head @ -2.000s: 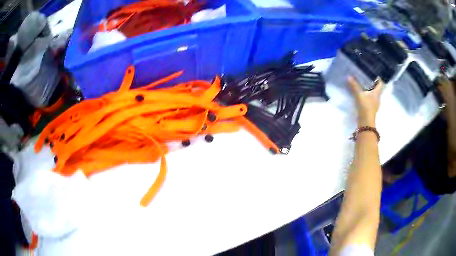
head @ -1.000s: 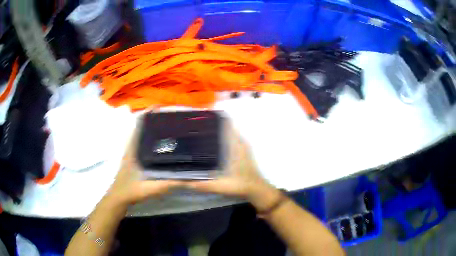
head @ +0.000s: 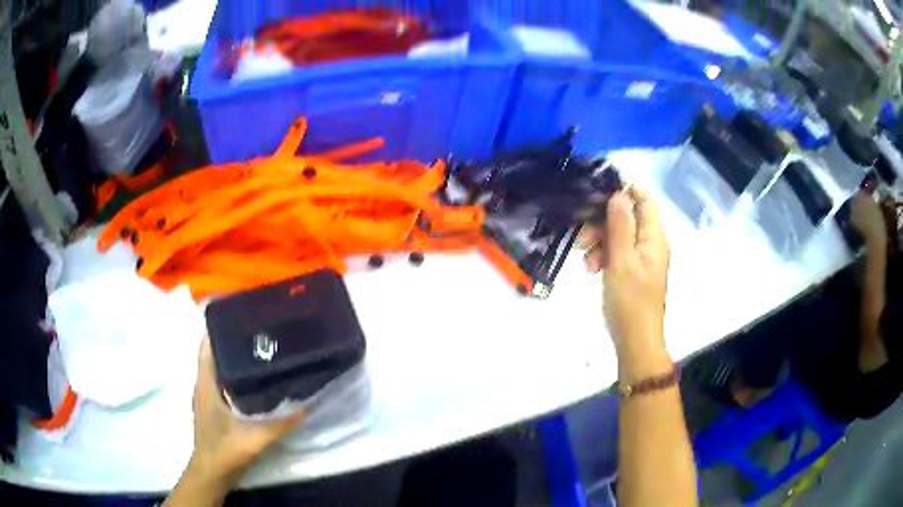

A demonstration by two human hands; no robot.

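Observation:
My left hand [head: 234,426] holds a black power bank [head: 285,335] by its lower left side, above the white table. A thin whitish bag or sleeve [head: 342,411] covers its lower part. My right hand [head: 634,257] is at the right edge of the pile of black charging cables [head: 540,188]. Its fingertips touch or overlap the pile, and blur hides whether they grip a cable. The heap of orange straps [head: 287,218] lies behind the power bank, with black studs beside it.
White bags [head: 119,332] are stacked at left. Blue bins [head: 347,114] stand behind the straps, one with red straps inside. More bagged black units [head: 738,163] stand at right, near another person's arm [head: 871,287]. A blue stool [head: 782,436] is below the table's edge.
The power bank came from the group at right to the front, was held in both hands, and is now further left in my left hand alone. My right hand has moved to the cables.

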